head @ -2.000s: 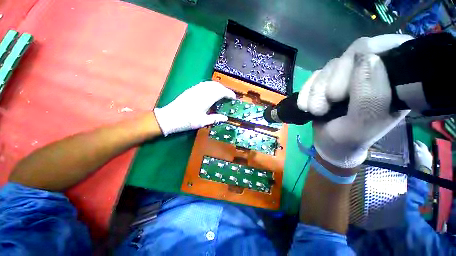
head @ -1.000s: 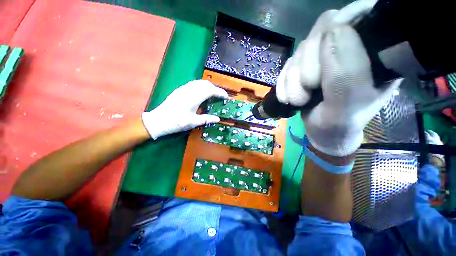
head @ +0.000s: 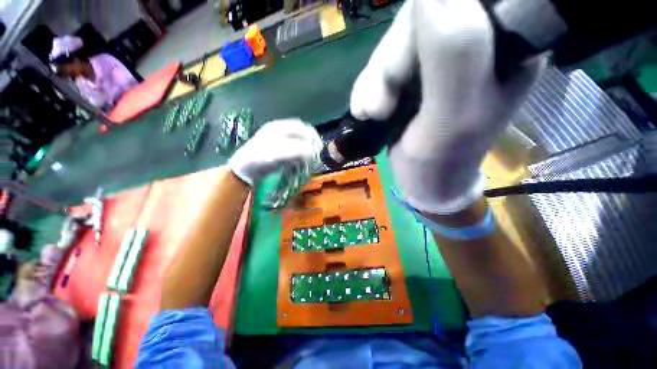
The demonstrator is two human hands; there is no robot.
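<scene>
The orange fixture (head: 338,266) lies in front of me. Its top pocket is empty. Circuit boards sit in the middle pocket (head: 335,236) and the bottom pocket (head: 340,285). My left hand (head: 279,153), in a white glove, holds a blurred green circuit board (head: 288,184), tilted, off the fixture's upper left corner. My right hand (head: 454,94), gloved, grips the black electric screwdriver (head: 389,130), its tip close to my left fingers. The screw tray is almost fully hidden behind the hands and screwdriver.
Long green-and-white strips (head: 127,259) lie on the red mat (head: 184,194) at left. Several boards (head: 196,137) lie on the dark green conveyor (head: 302,90) beyond. A person in pink (head: 108,79) is at far left. Silvery ribbed sheets (head: 594,209) stand at right.
The view has tilted up to show the conveyor. My left hand has lifted the board out of the top pocket, to the left. The screwdriver has come off that board.
</scene>
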